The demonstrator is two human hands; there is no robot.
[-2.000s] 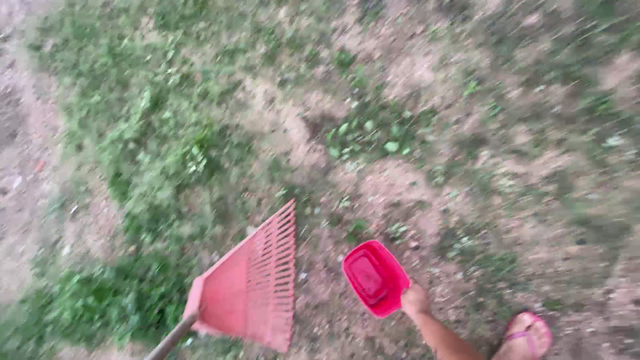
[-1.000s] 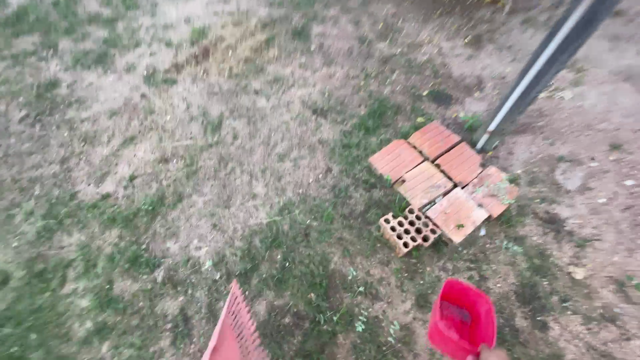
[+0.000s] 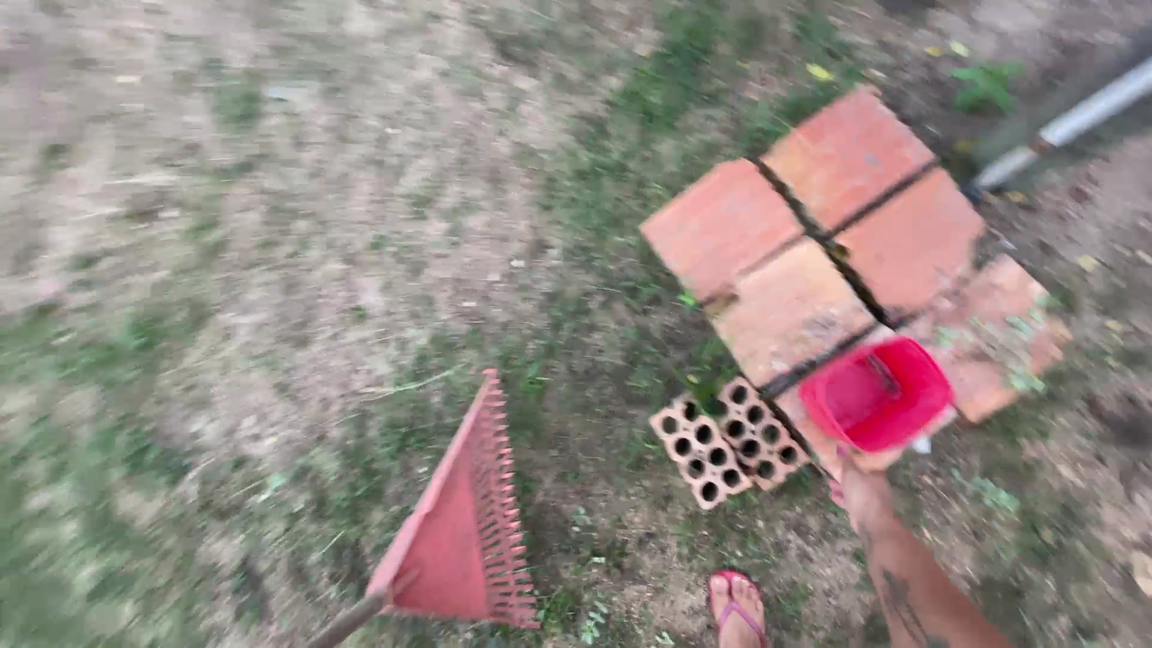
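My right hand (image 3: 859,486) grips the near rim of a pink-red plastic tub (image 3: 873,396), held over the corner of a group of clay paving tiles (image 3: 792,310). Something small and dark lies inside the tub. At the lower left is a faded red plastic leaf rake (image 3: 459,531), its tines pointing right and its wooden handle (image 3: 346,621) running out of the bottom edge. My left hand is outside the frame, so what it holds is not seen.
Two perforated clay bricks (image 3: 729,443) lie against the tiles' near left side. A metal pole (image 3: 1071,126) stands at the upper right. My foot in a pink flip-flop (image 3: 738,607) is at the bottom, on patchy grass and dirt.
The view has moved over the ground to the tiles, which appear nearer than a second ago. The tub, then short of the tiles, is now over them, still in my right hand.
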